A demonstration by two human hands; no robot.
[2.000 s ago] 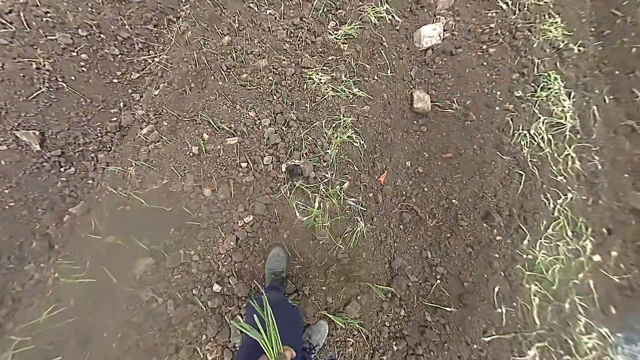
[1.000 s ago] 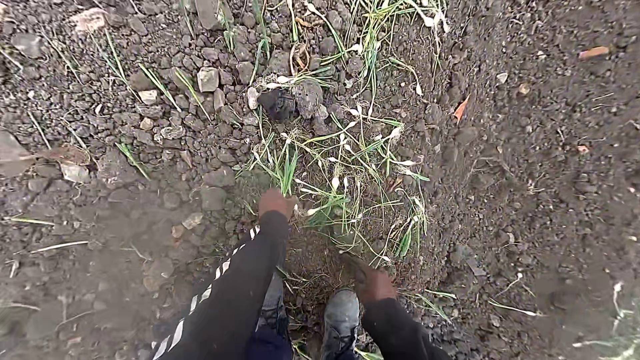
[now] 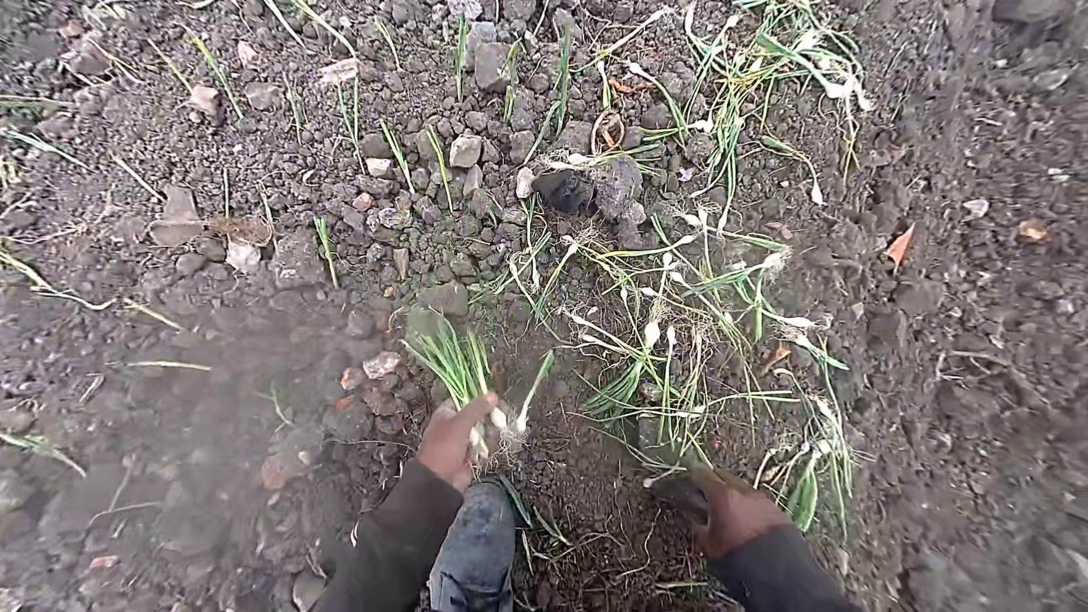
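My left hand [image 3: 455, 438] is closed around a bunch of green seedlings with white bulbs [image 3: 463, 374], leaves pointing up and roots hanging at the thumb. One loose seedling [image 3: 534, 391] stands just right of the bunch. My right hand [image 3: 735, 510] is low at the right, its fingers around a dark, blurred object [image 3: 680, 495] that may be a tool; what it is cannot be told. Above that hand, many uprooted bulb seedlings [image 3: 671, 340] lie scattered on the brown soil. Another heap of them [image 3: 765, 68] lies at the top right.
Short green shoots [image 3: 395, 157] stand in the stony soil at the upper left. A dark lump [image 3: 565, 191] and a grey stone [image 3: 618, 189] lie near the middle. My boot [image 3: 476, 544] is below the left hand. An orange fragment [image 3: 899, 246] lies at the right.
A second ago both hands were low among the scattered seedlings; now the bunch in my left hand shows clearly. The view has moved closer to the ground since two seconds ago.
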